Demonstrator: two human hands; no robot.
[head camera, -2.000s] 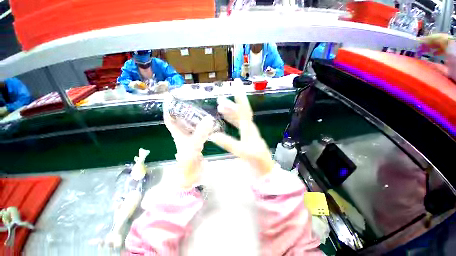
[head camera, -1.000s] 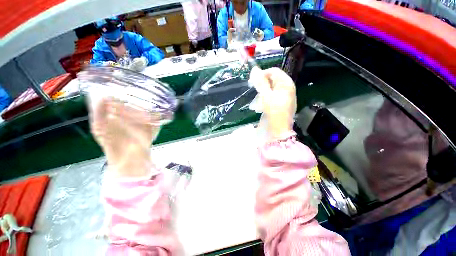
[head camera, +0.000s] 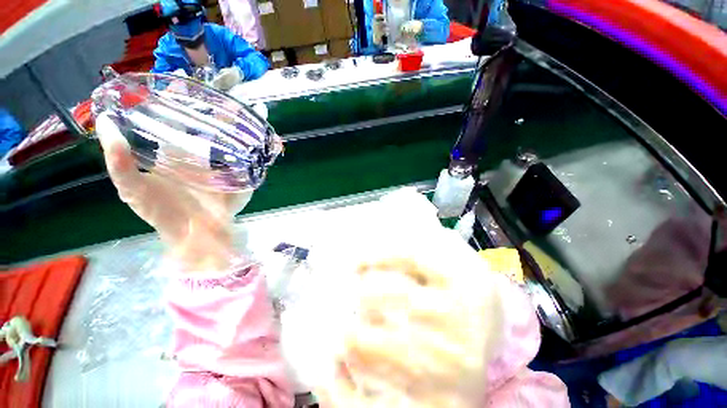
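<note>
A clear, glossy oval plastic shell with silver and dark stripes is raised at the upper left. My left hand is shut on it from below and behind, with fingers partly seen through it. My right hand is low and close to the camera at bottom centre. It is washed out and blurred, so its fingers and anything in them cannot be made out. A small clear item with a dark patch lies between my forearms on the bench.
A red pad with a white figure is at the left, beside crinkled clear film. A green conveyor crosses ahead. A white bottle, yellow card, black device and dark glossy panel are right. Blue-clad workers sit opposite.
My right hand has dropped from above the conveyor to low near the camera, and the clear film beside it no longer shows. My left hand still holds the shell, slightly farther left.
</note>
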